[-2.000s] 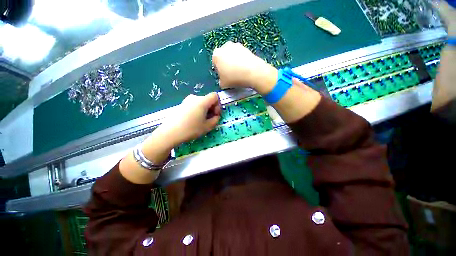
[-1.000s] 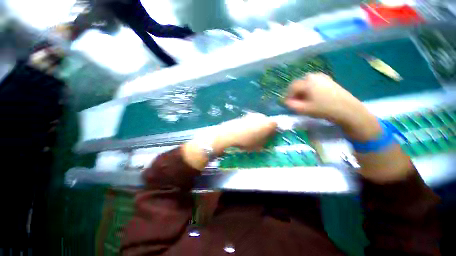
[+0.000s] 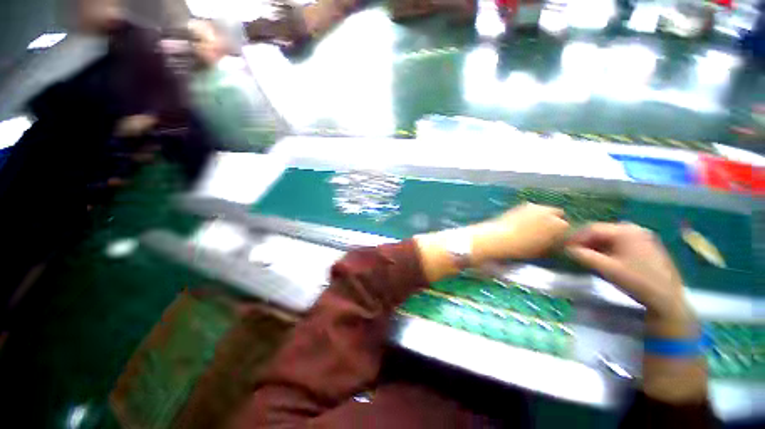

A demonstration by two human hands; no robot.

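The frame is blurred. My left hand (image 3: 533, 231) is over the near edge of the green mat (image 3: 470, 199), its fingers curled. My right hand (image 3: 625, 255), with a blue wrist band (image 3: 678, 345), is just right of it, thumb and fingers near each other. Whether either hand holds a part cannot be told. A green circuit board panel (image 3: 503, 312) lies on the rails below my hands. Silver components (image 3: 366, 194) are heaped on the mat at left. Green-black components (image 3: 579, 204) lie behind my hands. A wood-handled tool (image 3: 703, 248) lies at right.
A blue bin (image 3: 658, 170) and a red bin (image 3: 731, 174) stand beyond the mat. Another panel (image 3: 738, 350) is at the right edge. A brown-edged box (image 3: 172, 356) with green contents is below the line at left. People in dark clothes (image 3: 126, 92) are at upper left.
The view has swung left and up, so the line sits lower and further right. My hands have come closer together. More floor, people and the box at left now show.
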